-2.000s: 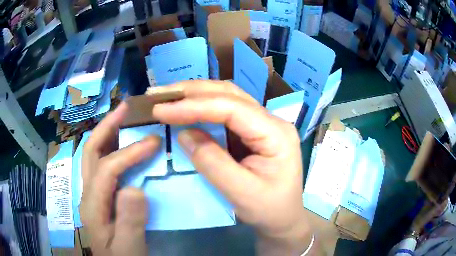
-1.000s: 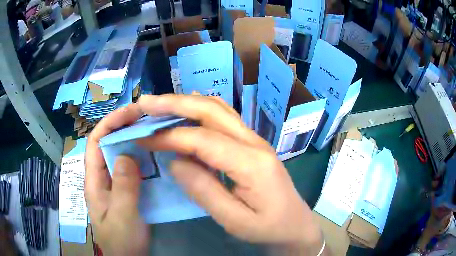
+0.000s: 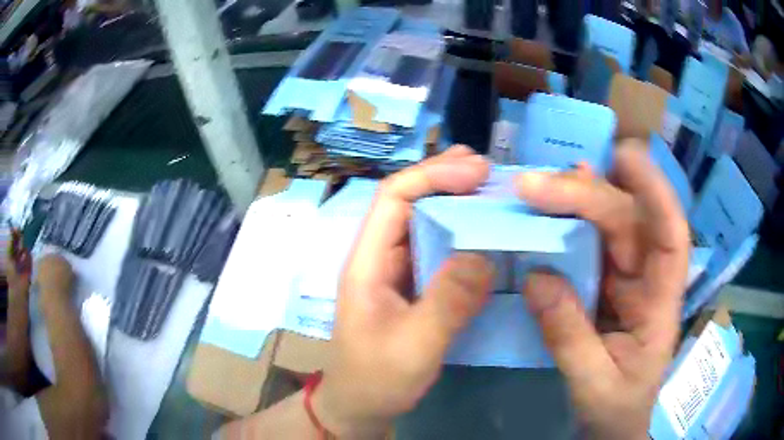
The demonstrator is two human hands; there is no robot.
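A light blue folding carton (image 3: 507, 335) is held with its flap end towards me at the middle of the view. My left hand (image 3: 404, 301) grips its left side, fingers over the top edge and thumb on the end flaps. My right hand (image 3: 610, 284) grips its right side, with its thumb on the flaps beside a dark gap. A light blue flap (image 3: 507, 225) lies tilted above both thumbs. The rest of the carton is hidden behind the flaps and hands. Both hands are slightly blurred.
Carton blanks (image 3: 370, 77) are stacked behind left, with more blanks (image 3: 258, 266) at near left. Open erected cartons (image 3: 567, 129) stand behind right. Flat blanks (image 3: 701, 378) lie at right. Dark slim parts (image 3: 176, 223) lie on a white sheet. Another person's arm (image 3: 69, 344) reaches in. A pale post (image 3: 206, 94) rises at left.
The view has swung left, so the background sits further right and another person's arm shows. The carton's end now faces me more squarely, and both thumbs press on its flaps.
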